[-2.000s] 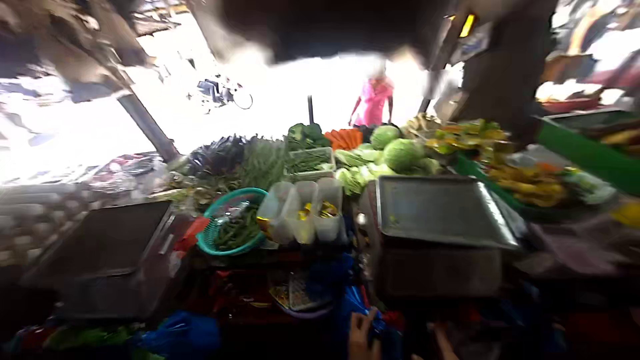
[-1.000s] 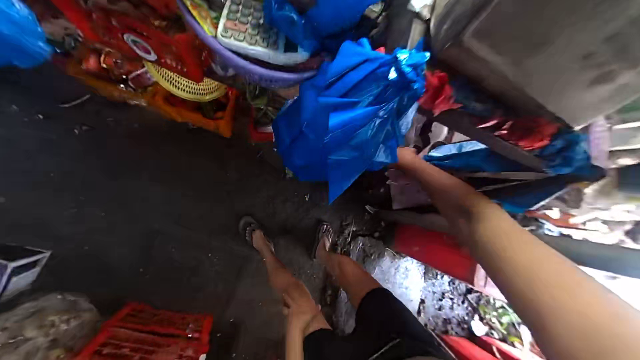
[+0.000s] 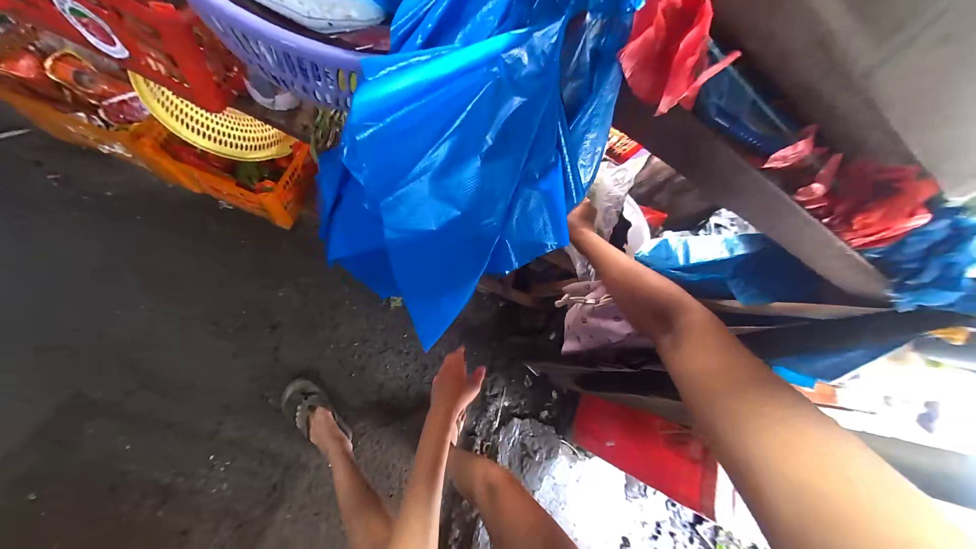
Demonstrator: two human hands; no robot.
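Observation:
A large blue plastic bag (image 3: 457,168) hangs at the upper middle of the head view, its pointed lower corner above the floor. My right hand (image 3: 583,217) reaches in from the lower right to the bag's right edge, beside a whitish plastic bag (image 3: 610,191); its fingers are mostly hidden, so its grip does not show. Just below the blue corner is my left hand (image 3: 456,381), empty, fingers apart and not touching the bag. A pale pink patterned cloth (image 3: 598,320) hangs under my right forearm.
A purple plastic basket (image 3: 290,57), a yellow one (image 3: 213,126) and an orange crate (image 3: 282,198) stand at the upper left. Red plastic bags (image 3: 671,53) hang near a slanting beam (image 3: 762,206). My sandalled foot (image 3: 316,412) is on the dark floor.
The view has swung down from the vegetable stall to the floor. Since one second ago, my left hand has risen from beside my legs to just below the blue bag's corner.

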